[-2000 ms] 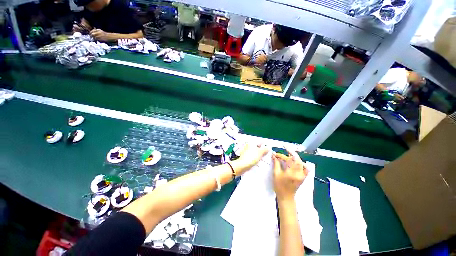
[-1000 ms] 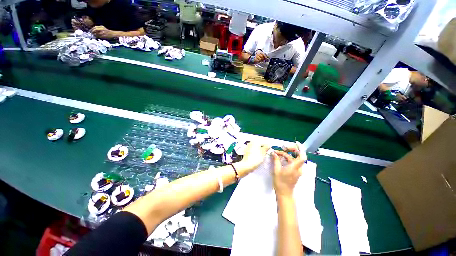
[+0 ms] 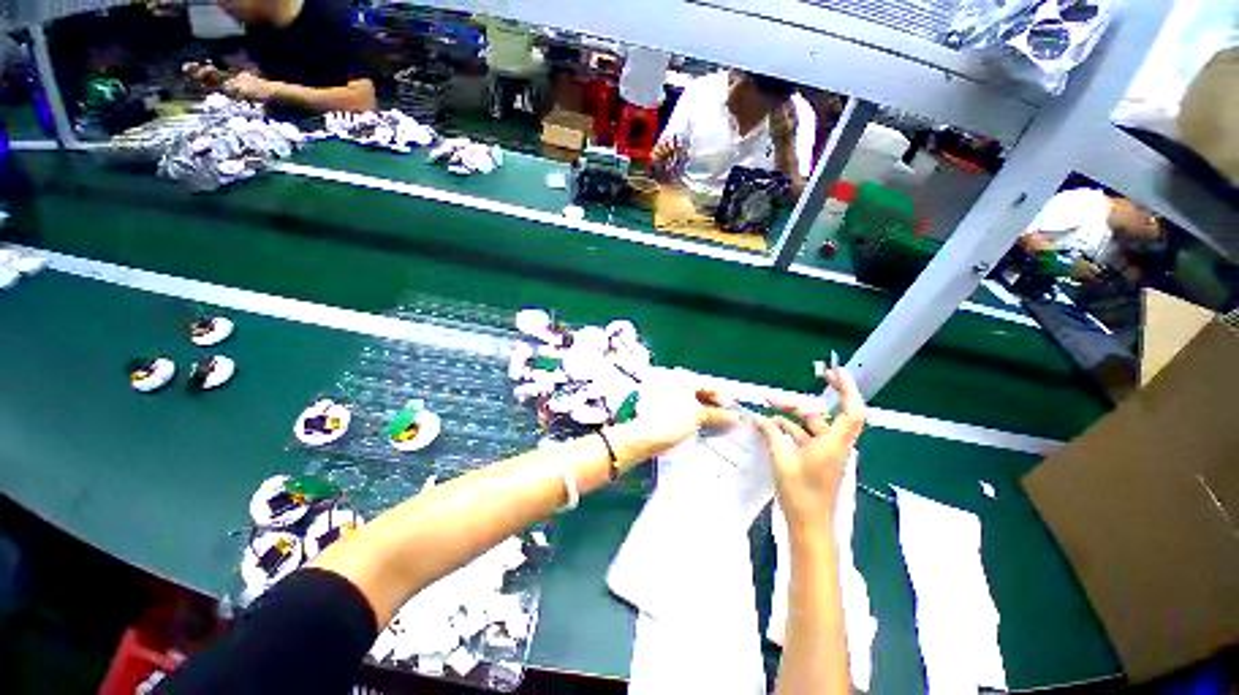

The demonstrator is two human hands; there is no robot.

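Note:
My left hand (image 3: 669,414) is at the top of a white sheet (image 3: 696,523), with thumb and fingers closed on its upper edge. My right hand (image 3: 811,455) is just right of it, some fingers near the sheet's top and one raised. A tiny white piece (image 3: 821,368) shows at the raised fingertip; whether it is gripped is unclear. A pile of white round housings with green boards (image 3: 584,364) lies left of my left hand. A loose heap of white adhesive pads (image 3: 462,618) lies below my left forearm.
More housings (image 3: 322,422) lie on and left of a clear plastic mat (image 3: 435,353). Another white sheet (image 3: 947,584) lies right of my right forearm. A cardboard box (image 3: 1141,516) stands at the right. A grey metal post (image 3: 951,272) rises behind my hands. People sit across the bench.
My hands have moved apart slightly, the right one up and rightward with a finger raised. The left hand has shifted a little left, and the white sheet has shifted with its lower-left corner now curled.

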